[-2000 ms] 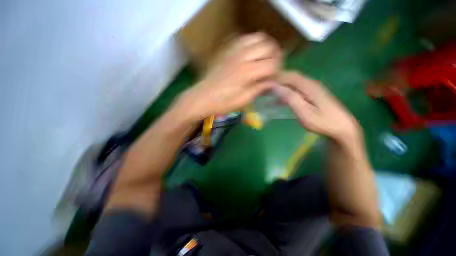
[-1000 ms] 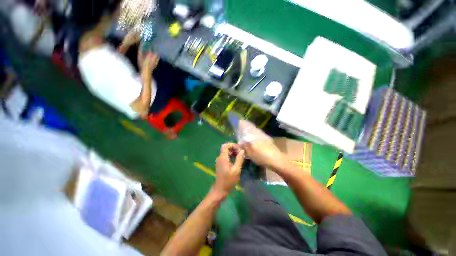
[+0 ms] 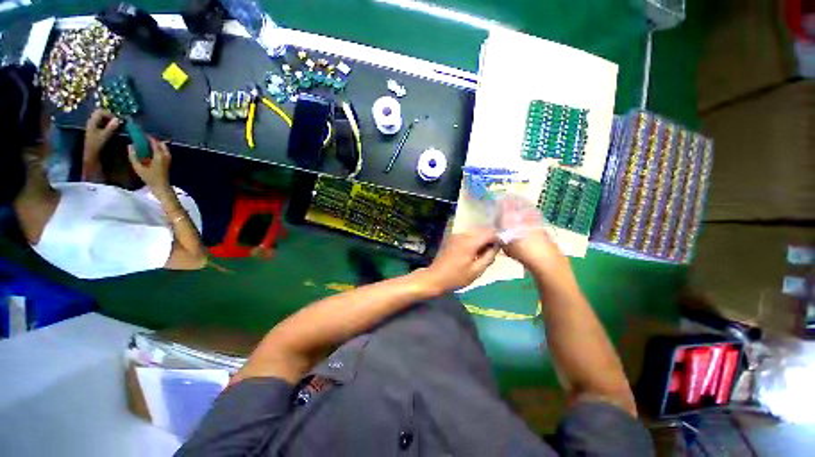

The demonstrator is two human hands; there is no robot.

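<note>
My left hand [image 3: 466,259] and my right hand [image 3: 525,230] meet over the near edge of a large beige cardboard sheet [image 3: 506,80]. They hold a crinkled clear plastic bag [image 3: 511,214]; the left fingers pinch its near edge, and the bag partly covers the right hand. Flat blue picks [image 3: 490,175] show just beyond the hands; whether they lie inside the bag or on the cardboard is unclear. Two green circuit board panels [image 3: 554,132] lie on the cardboard, the nearer one just right of my right hand.
A dark bench holds solder spools [image 3: 387,114], yellow-handled pliers [image 3: 252,120], a black box [image 3: 310,129] and loose units. A seated coworker [image 3: 98,223] holds a green tool on the left. Stacked trays [image 3: 657,187] stand right, a red stool [image 3: 250,223] below the bench, a black bin [image 3: 693,375] lower right.
The view has turned and come closer to the bench. My hands have moved from above the floor to over the cardboard's near edge, still together with the bag.
</note>
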